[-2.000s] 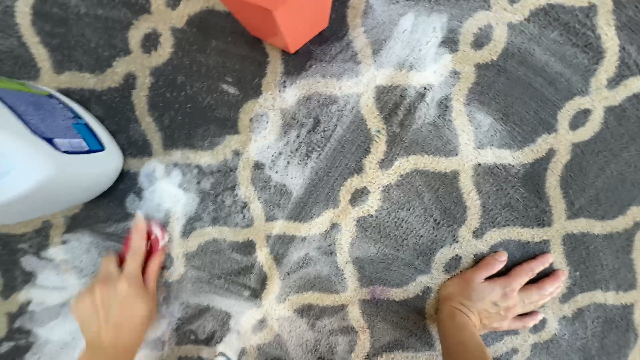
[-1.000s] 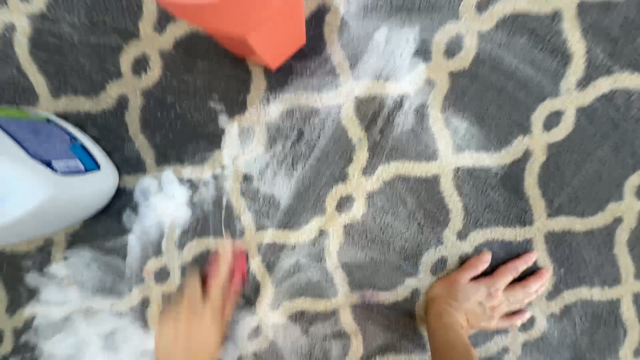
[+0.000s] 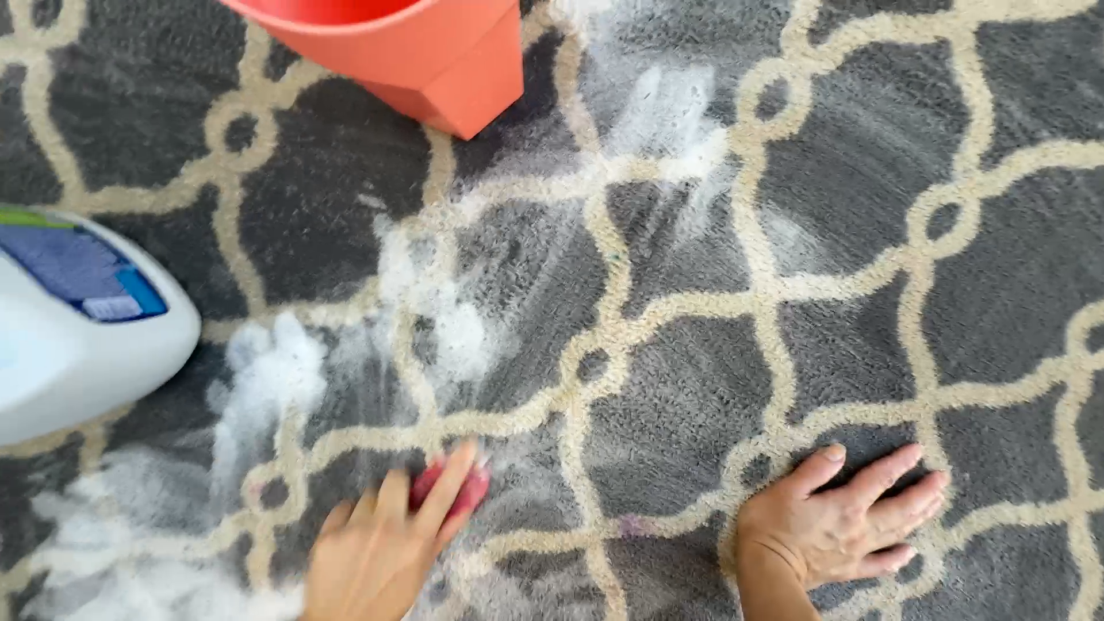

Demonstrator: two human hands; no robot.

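My left hand [image 3: 379,539], at the lower centre-left, is closed around a small red scrubbing tool [image 3: 450,493]; the fingers hide much of it, and its underside is out of sight. The tool is down on a grey carpet with a cream trellis pattern [image 3: 690,371]. At the lower right my right hand [image 3: 841,522] rests palm down on the carpet, fingers spread, with nothing in it. White foam [image 3: 280,366] lies in patches on the pile left of and above my left hand. A faint purple mark [image 3: 634,524] shows on a cream line between the hands.
A coral plastic bucket or bin [image 3: 431,65] stands at the top, partly cut off by the frame. At the left edge lies a white plastic bottle [image 3: 95,362] with a blue and green label. More foam [image 3: 668,112] is smeared right of the bucket.
My left hand has moved right across the carpet with the red tool. New foam streaks show between the bucket and my left hand. My right hand stays planted. The view has shifted somewhat.
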